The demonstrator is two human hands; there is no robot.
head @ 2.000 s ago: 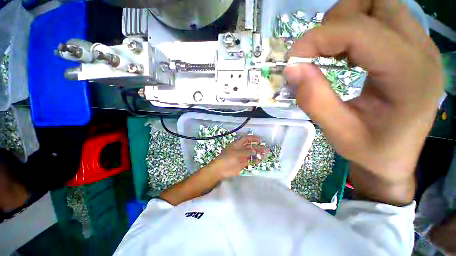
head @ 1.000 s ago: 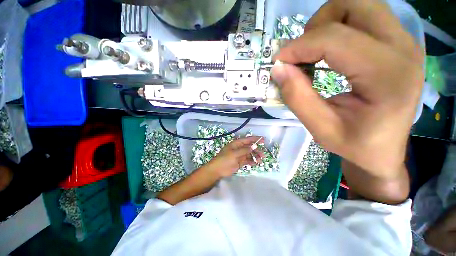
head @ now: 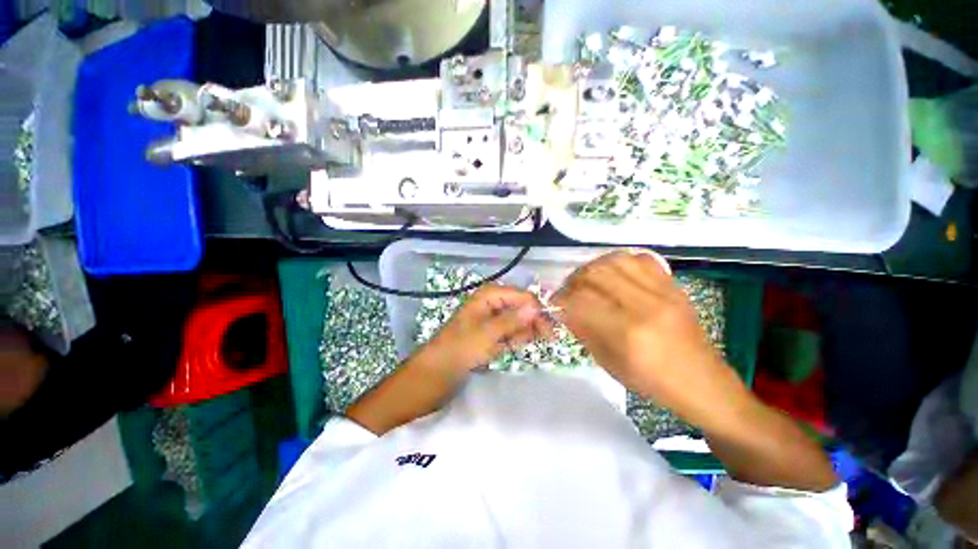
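Observation:
My left hand (head: 485,327) is over the lap tub (head: 395,311), its fingertips at a small white component (head: 550,306). My right hand (head: 627,316) meets it there, fingers pinched around the same spot; which hand bears the part is hard to tell. White parts (head: 442,292) are heaped in the lap tub below. The assembly fixture (head: 472,134), silver blocks with screws and a spring, stands above the tub with no hand at it. Finished parts with white heads and green stems (head: 686,134) lie loose in the large tub (head: 847,139) at the right.
A steel bowl feeder (head: 408,27) is behind the fixture. A black cable (head: 402,292) loops over the lap tub. A blue tray (head: 137,150) lies at the left, a red stool-like object (head: 227,341) below it. Green crates of parts (head: 356,332) flank the lap tub. Another person's arm shows at each side edge.
My right hand has moved down and left from the fixture to my left hand at the lap tub, uncovering the large tub. My left hand stays over the lap tub.

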